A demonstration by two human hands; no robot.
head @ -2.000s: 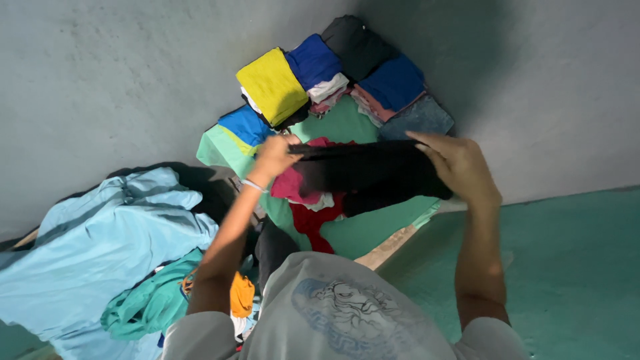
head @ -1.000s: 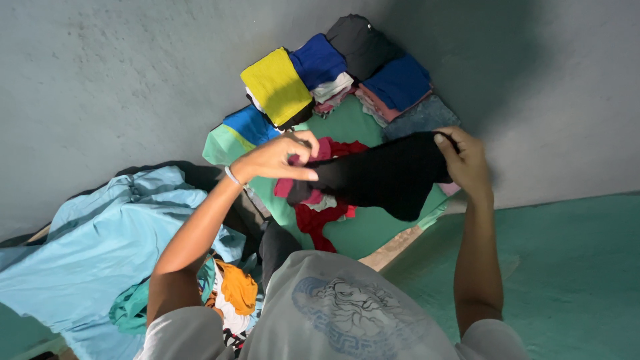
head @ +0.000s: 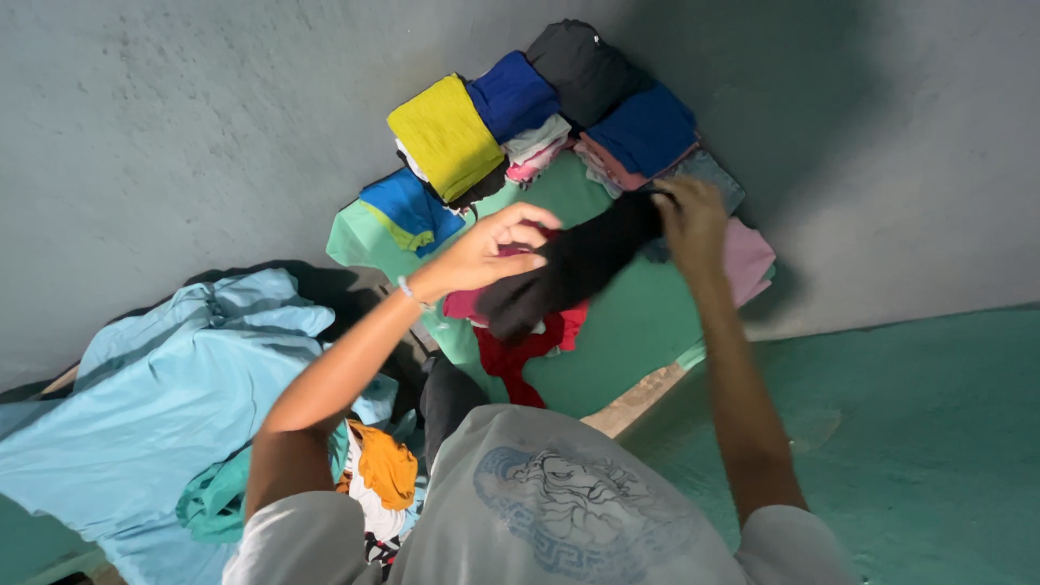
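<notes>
A black cloth garment (head: pixel 589 256) hangs from my right hand (head: pixel 691 219), whose fingers pinch its upper right end; its lower left end is blurred. My left hand (head: pixel 504 248) is beside the garment's left part, fingers apart and curved, seemingly without a grip on it. Under the garment lie a red cloth (head: pixel 520 357) and a dark pink cloth (head: pixel 463 303), on a green cloth-covered surface (head: pixel 634 333).
Folded clothes stand along the wall: yellow (head: pixel 447 134), blue (head: pixel 513 93), dark grey (head: pixel 585 69), darker blue (head: pixel 646 134). Pink cloth (head: pixel 746 260) lies at right. Light blue fabric (head: pixel 187 366) and an orange cloth (head: pixel 386 463) are at lower left.
Two seconds ago both hands held the black garment stretched out. Its left end has come away from my left hand and hangs lower, while my right hand has kept its end.
</notes>
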